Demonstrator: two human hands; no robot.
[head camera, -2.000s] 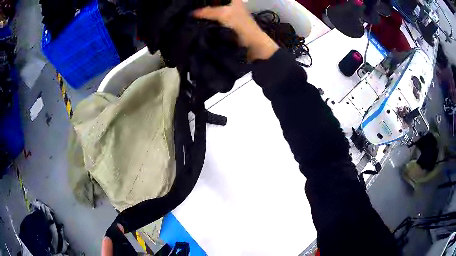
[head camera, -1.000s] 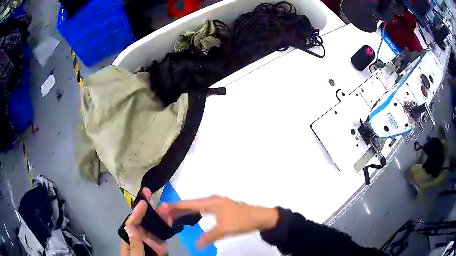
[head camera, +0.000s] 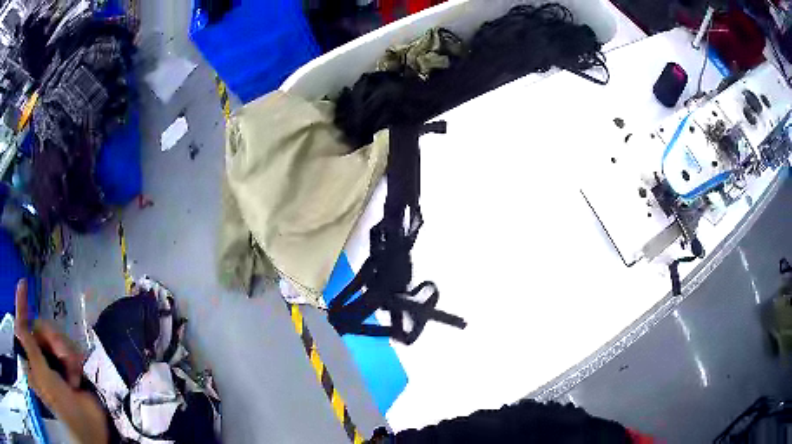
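Black strips (head camera: 401, 186) lie on the white table (head camera: 512, 234), running down from a tangled black bundle (head camera: 486, 74) to a loose, looped pile near the left end. Khaki cloth (head camera: 304, 182) hangs over the table's left edge beside them. My left hand (head camera: 56, 373) is at the far lower left, away from the table, blurred, with one finger extended and nothing seen in it. My right hand is out of the picture; only a black sleeve shows along the bottom edge.
A white and blue sewing machine (head camera: 695, 165) stands at the right, with a black and pink thread cone (head camera: 670, 84) behind it. A blue crate (head camera: 256, 48) is at the top left. Garments (head camera: 152, 373) lie low at the left. Yellow-black tape (head camera: 317, 364) marks the floor.
The black strips were let go and now lie on the table. My left hand has moved far left. My right hand has dropped out of the bottom edge. The view has shifted left.
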